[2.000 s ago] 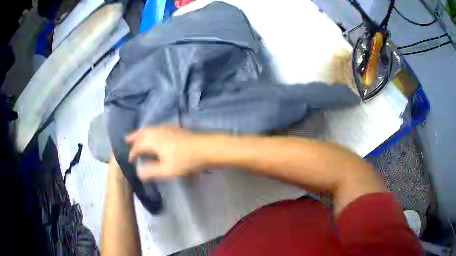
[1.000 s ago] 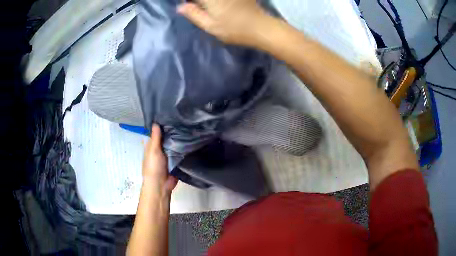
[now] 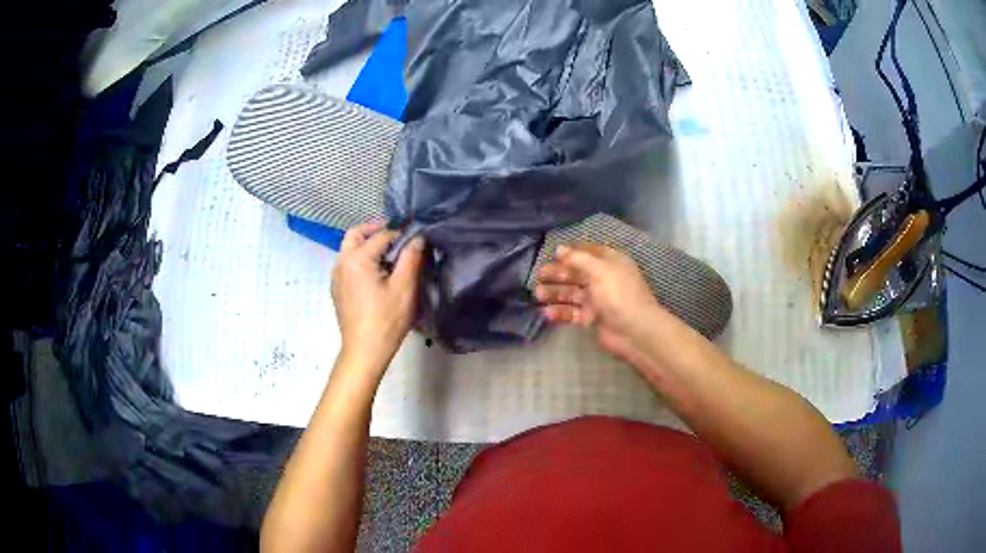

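The shiny dark grey garment (image 3: 519, 119) lies across the middle of the striped sleeve board (image 3: 314, 151), whose two rounded ends show on either side. The garment's near end hangs over the board's front edge. My left hand (image 3: 375, 283) pinches the garment's near left edge between thumb and fingers. My right hand (image 3: 593, 294) is over the right part of the board, beside the garment's near right edge, with its fingers spread and nothing gripped.
The steam iron (image 3: 881, 259) with a tan handle rests at the right edge of the white-covered pressing table (image 3: 249, 346), by a brown scorch. A dark grey garment pile (image 3: 114, 324) hangs at the left. A cream padded board (image 3: 141, 49) is at the upper left.
The garment has been turned and laid across the board, its bulk now away from me. My right hand has come down from the garment's far part to the right. My left hand has moved slightly up.
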